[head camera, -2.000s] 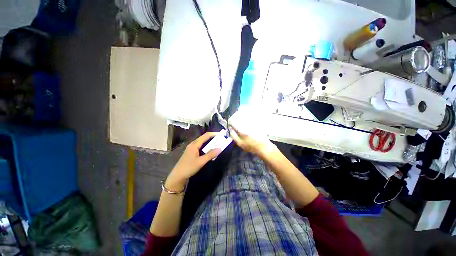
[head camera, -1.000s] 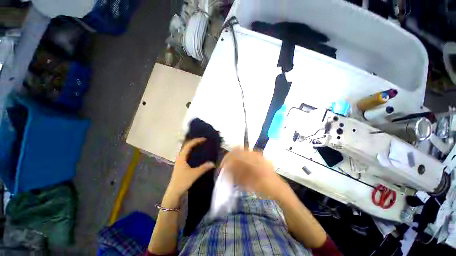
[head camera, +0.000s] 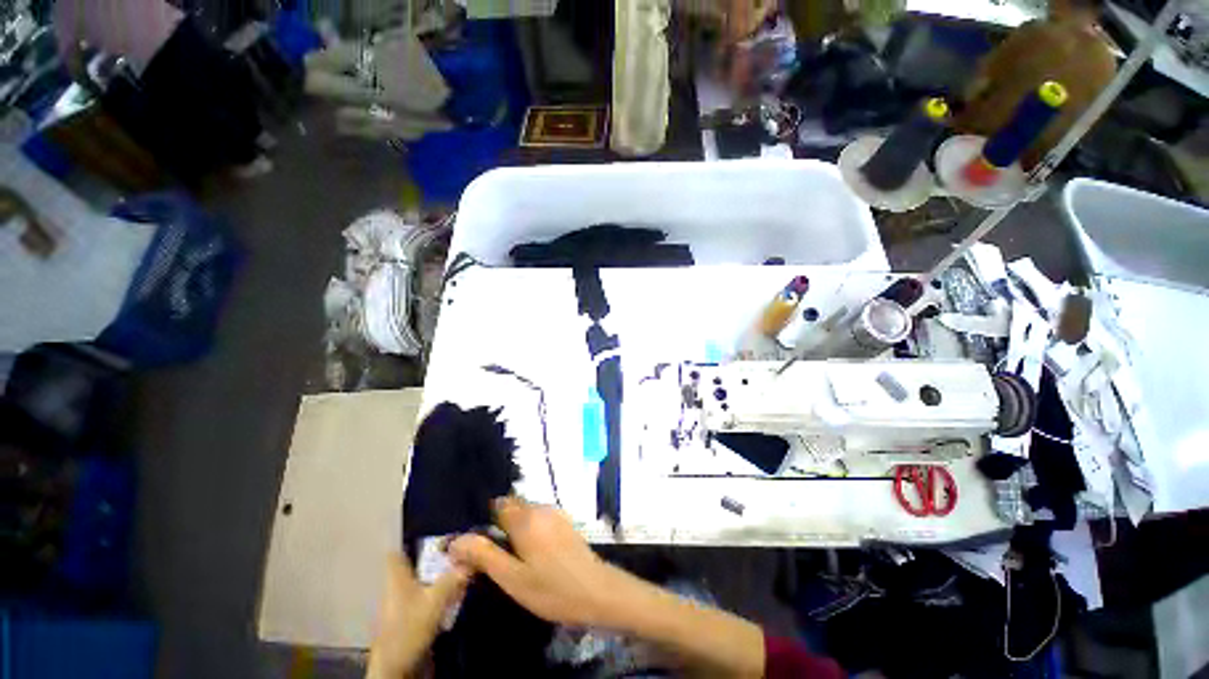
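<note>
A thick bundle of black fabric pieces (head camera: 458, 471), jagged at its upper end, lies over the table's front left edge and hangs down below. A small white ticket (head camera: 434, 560) sits against its middle. My left hand (head camera: 408, 608) holds the bundle at the ticket from the left, partly cut off by the bottom edge. My right hand (head camera: 537, 560) grips the bundle's right side, with thumb and fingers near the ticket. A thin dark cord (head camera: 544, 418) lies on the white table. A narrow column of black pieces (head camera: 607, 464) lies right of it.
The sewing machine (head camera: 849, 395) stands at right, with red-handled scissors (head camera: 924, 490) in front. A white tray (head camera: 796, 212) behind holds black pieces. A pale board (head camera: 338, 517) is at left. Thread cones (head camera: 908, 146) stand behind; offcuts (head camera: 1114, 411) lie right. A person (head camera: 1061, 73) is at the back.
The view has tilted up and shifted. The black bundle now lies at the table's left edge with both hands on it. The ticket, blurred in my right hand before, is against the bundle.
</note>
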